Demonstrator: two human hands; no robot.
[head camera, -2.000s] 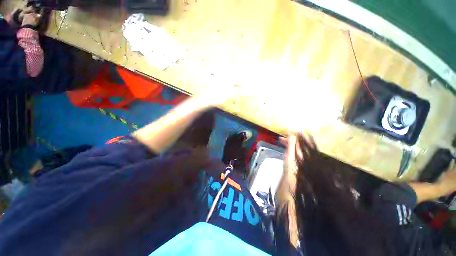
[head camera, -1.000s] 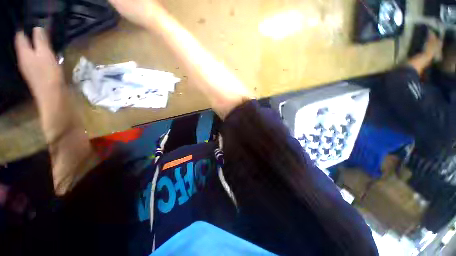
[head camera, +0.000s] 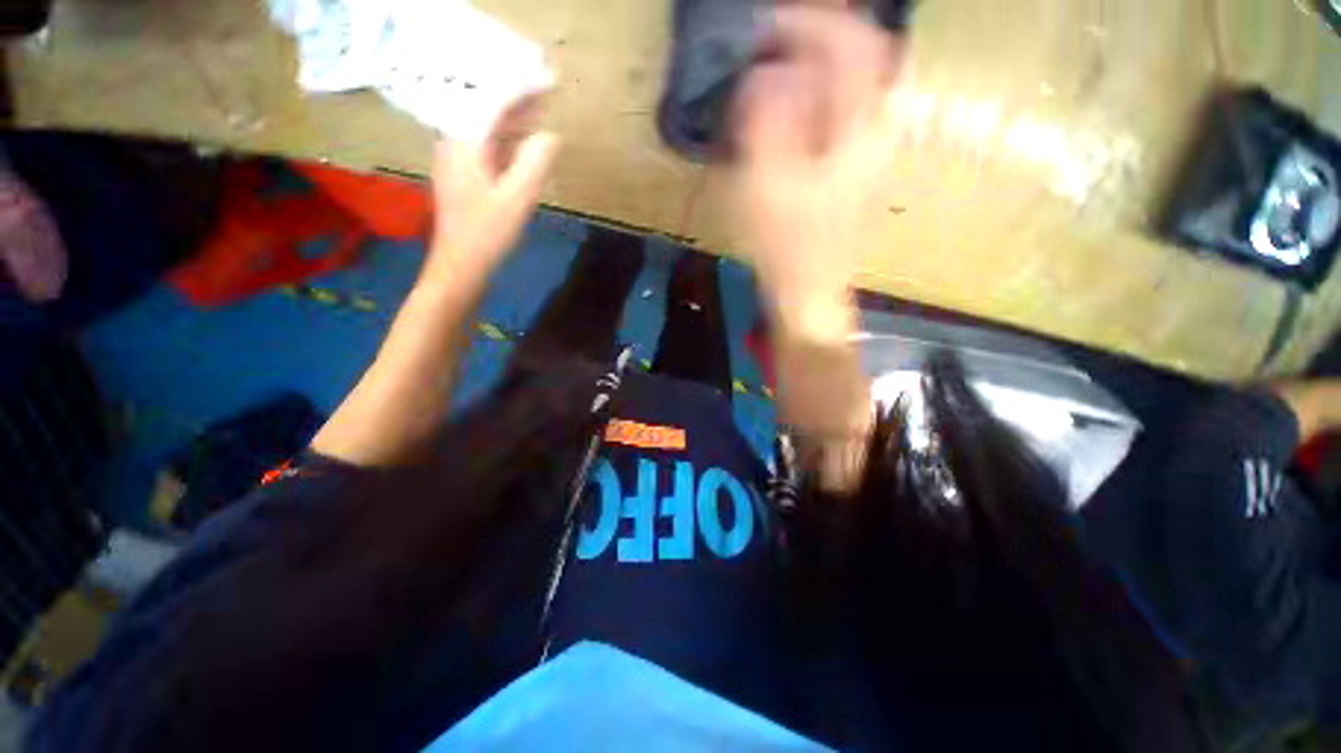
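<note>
A black speaker housing (head camera: 700, 77) lies on the bench at the top centre, cut off by the top edge. My right hand (head camera: 816, 111) is over its right part, blurred, and hides much of it; whether it grips the housing does not show. My left hand (head camera: 497, 180) is at the bench's near edge, left of the housing, with thumb and fingers apart and nothing seen in it. Its fingertips are beside the crumpled white rag (head camera: 419, 59); whether they touch it is unclear.
On the bench (head camera: 971, 243) at the right lies another black housing with a silver driver (head camera: 1294, 206). A pale driver tray (head camera: 1015, 419) is below the bench edge, partly hidden by my right arm. Another person's dark sleeve (head camera: 1213, 441) is at the right.
The view has swung left to right across the bench. Both my hands have come back from the far left; my right hand is now over a housing in front of me.
</note>
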